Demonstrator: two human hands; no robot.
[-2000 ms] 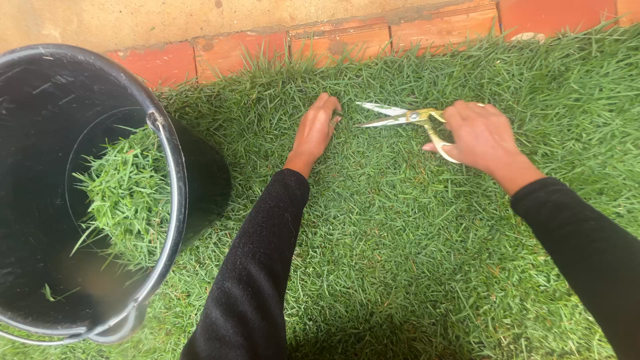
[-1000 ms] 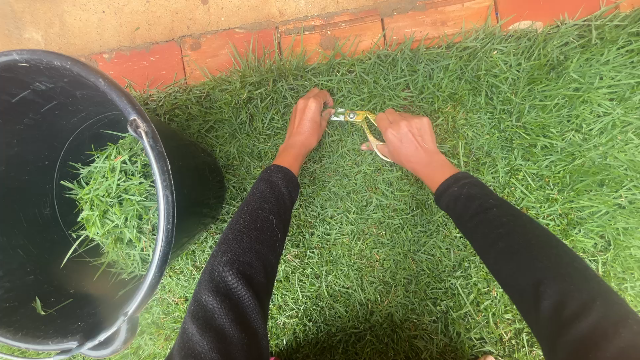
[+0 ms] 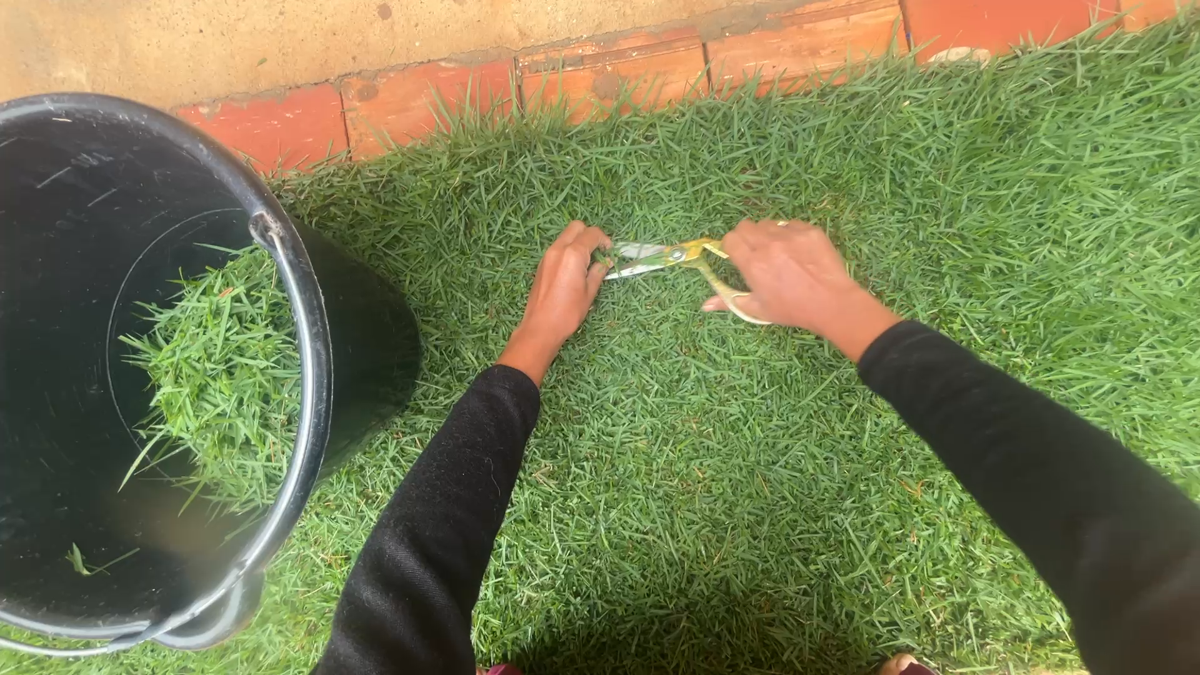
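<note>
My right hand [image 3: 783,272] grips the gold-coloured handles of a pair of scissors [image 3: 677,254]. The blades point left, slightly parted, low over the lawn grass [image 3: 694,403]. At their tips is my left hand [image 3: 565,281], its fingers closed on a few blades of grass; part of the blade tips is hidden by the fingers and grass. Left of both hands stands a black plastic bucket [image 3: 314,375], tilted in view, with a heap of cut grass [image 3: 220,375] inside it.
A border of red-orange bricks [image 3: 431,98] runs along the far edge of the lawn, with a tan concrete surface [image 3: 281,37] beyond. The bucket's metal handle [image 3: 70,647] hangs at the lower left. Parts of my feet show at the bottom edge.
My right hand has moved left with the scissors since the oldest frame, bringing the blades to my left hand. Their blades stood wider apart two seconds ago.
</note>
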